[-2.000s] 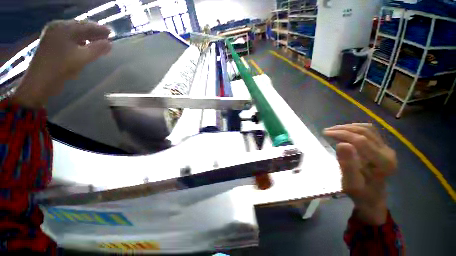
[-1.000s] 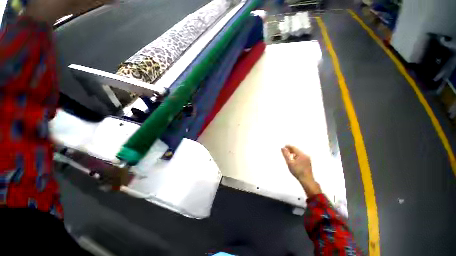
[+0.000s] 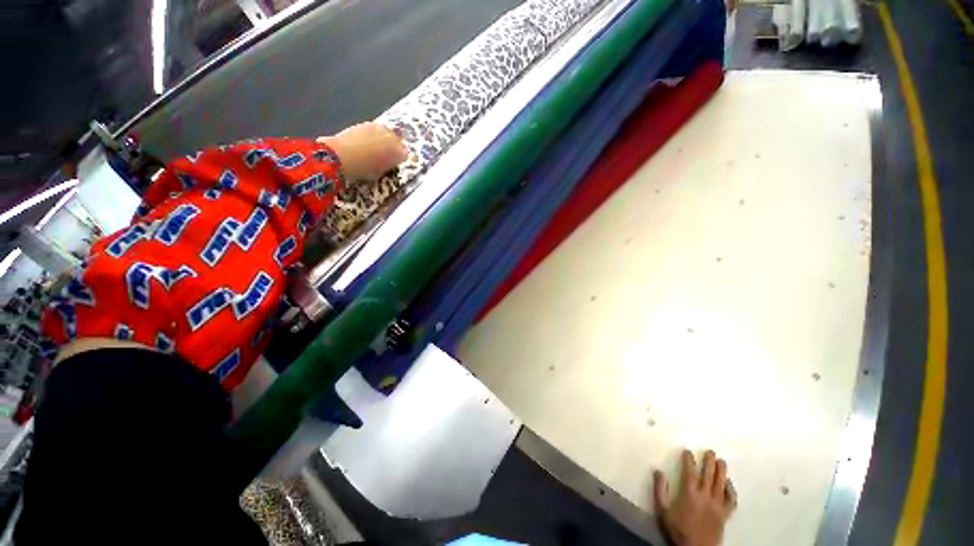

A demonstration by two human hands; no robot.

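The leopard-print fabric roll [image 3: 481,77] lies across the spreading machine at the upper middle, its near end tan and black, the rest paler. My left hand [image 3: 376,153] reaches over the machine and rests on the roll near that end; its fingertips are hard to make out. The red patterned sleeve covers part of the near end. The green-wrapped bar [image 3: 470,217] runs diagonally in front of the roll. My right hand [image 3: 700,497] lies with fingers spread on the near edge of the cream operator platform [image 3: 684,288], holding nothing.
A dark red cloth [image 3: 614,192] lies under the green bar beside dark blue material. A white machine cover [image 3: 427,437] is at the bar's near end. A dark grey surface [image 3: 320,80] lies behind the roll. White wrapped rolls [image 3: 828,21] and a yellow floor line [image 3: 927,277] are at the right.
My left hand has come down onto the roll. My right hand has gone from above the platform to its near edge, fingers now spread. The view has moved closer over the machine.
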